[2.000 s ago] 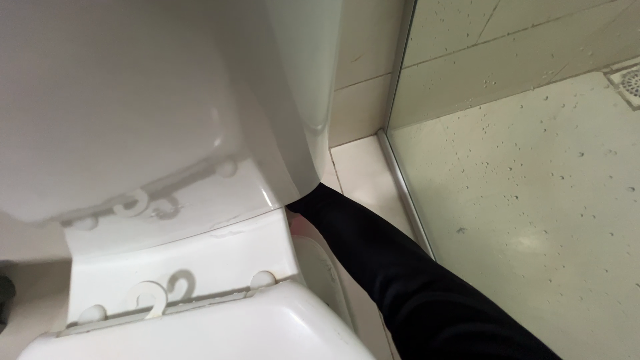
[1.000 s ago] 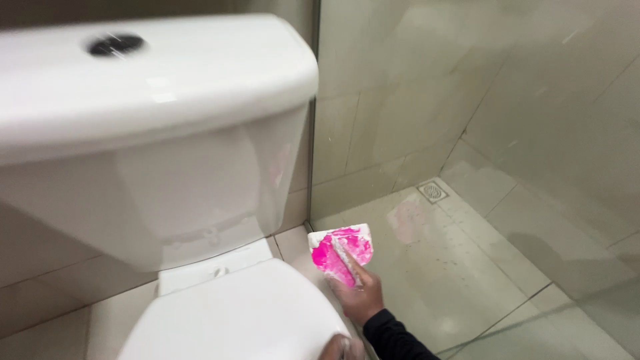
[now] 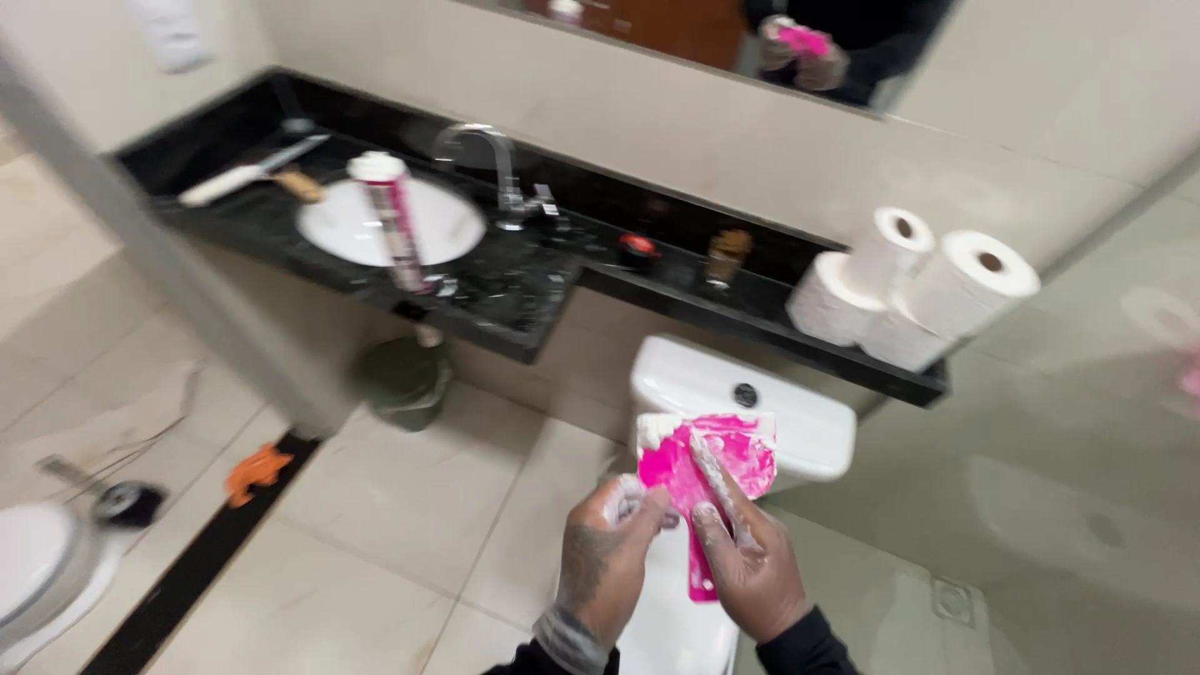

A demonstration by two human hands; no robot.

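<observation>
My right hand (image 3: 755,562), in a thin clear glove smeared white, holds a pink plastic spreader (image 3: 694,469) over the toilet. White paste coats parts of the blade, and the pink handle points down between my hands. My left hand (image 3: 609,544), gloved too, has bent fingertips at the left edge of the spreader; whether they grip it cannot be told. Behind the spreader stands the white toilet tank (image 3: 656,375) with a dark flush button (image 3: 745,395). The toilet lid (image 3: 670,609) shows below my hands.
A black stone counter (image 3: 525,309) holds a sink (image 3: 337,225), a sealant cartridge (image 3: 398,230), a white-handled tool (image 3: 225,185) and toilet paper rolls (image 3: 984,272). A bin (image 3: 408,380) stands below. An orange cloth-like item (image 3: 255,473) lies on the floor, left. A glass panel (image 3: 1059,450) is at right.
The view has swung up and back from the toilet, bringing in the counter. One second ago the spreader was low beside the toilet bowl; now it is raised between both my hands.
</observation>
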